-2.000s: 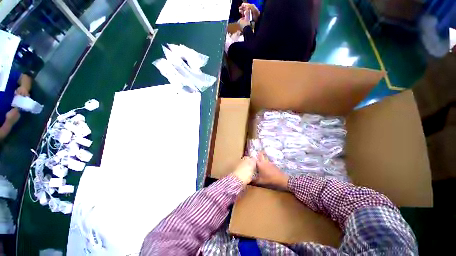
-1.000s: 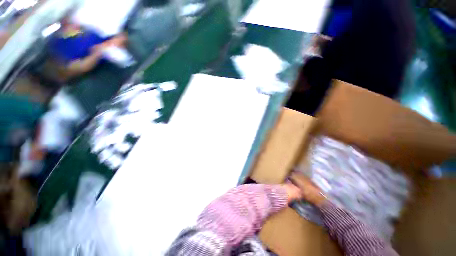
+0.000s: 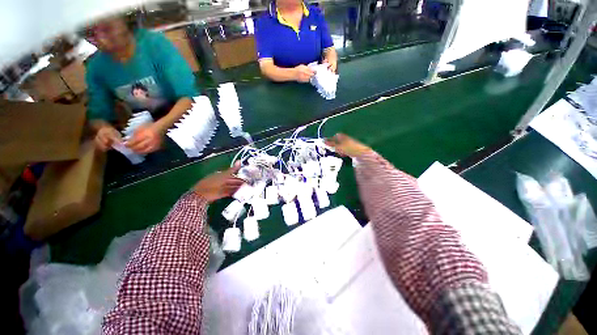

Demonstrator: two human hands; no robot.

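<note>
A heap of white power adapters with cords lies on the dark green bench in front of me. My left hand is at the heap's left side, its fingertips against the adapters and cords. My right hand is at the heap's far right side, by the cords. Whether either hand grips anything is unclear. White work sheets lie nearer to me and to the right. A bunch of thin white pieces lies on the near sheet.
Clear plastic bags lie at the near left and on the right. Two workers sit opposite, handling white pieces. Comb-like rows of white blocks stand before them. Brown cartons are at the left. Metal posts rise at the upper right.
The view has swung left from the open carton to the bench. My hands, earlier together at the carton's edge, are now apart on both sides of the adapter heap.
</note>
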